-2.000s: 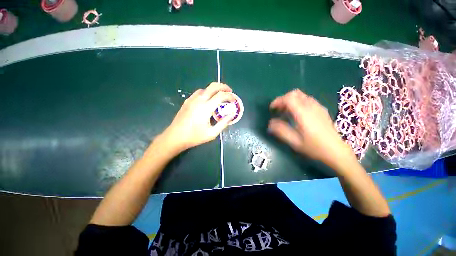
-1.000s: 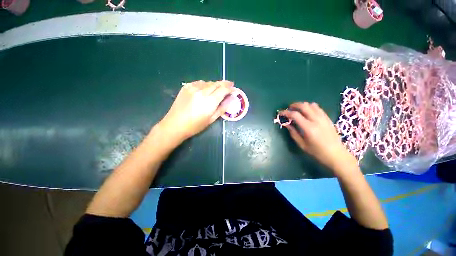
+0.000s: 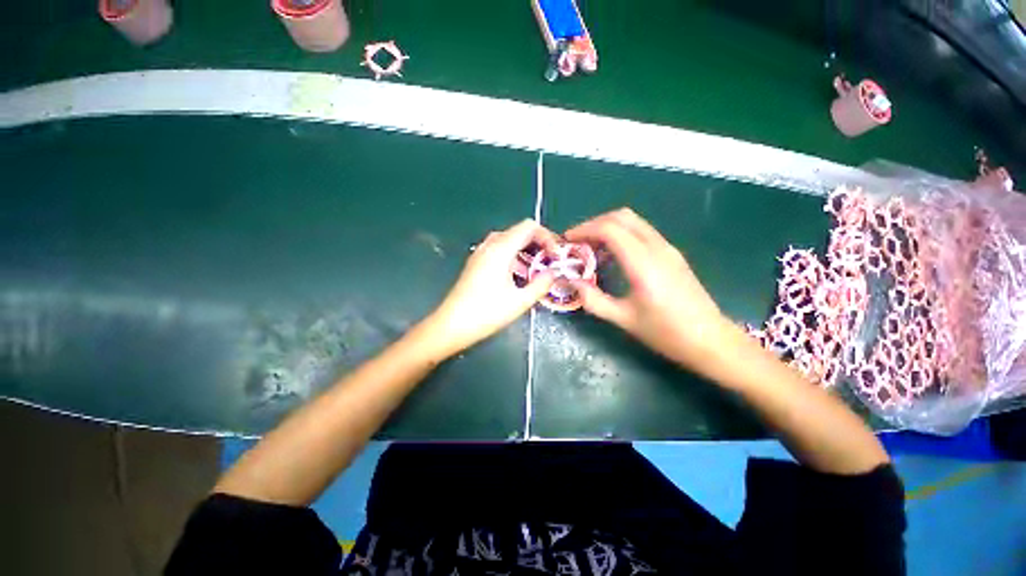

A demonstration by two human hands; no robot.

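Observation:
A pink housing (image 3: 563, 295) stands near the white seam with its open end towards me. A pink spoked ring (image 3: 572, 263) lies at the housing's open end, between my fingers. My left hand (image 3: 501, 287) grips the housing from the left. My right hand (image 3: 647, 281) holds the ring from the right, with thumb and fingers at its edge. The fingers hide part of both; how deep the ring sits cannot be told.
A pile of pink rings (image 3: 889, 293) lies at the right, partly in a clear plastic bag (image 3: 996, 315). Beyond the pale rail (image 3: 450, 116) are several pink housings (image 3: 315, 25), a loose ring (image 3: 385, 60) and a blue piece (image 3: 560, 20).
My right hand has moved left with the ring and now meets the housing in my left hand. The loose ring near the table's front edge was picked up. Items beyond the rail have shifted right.

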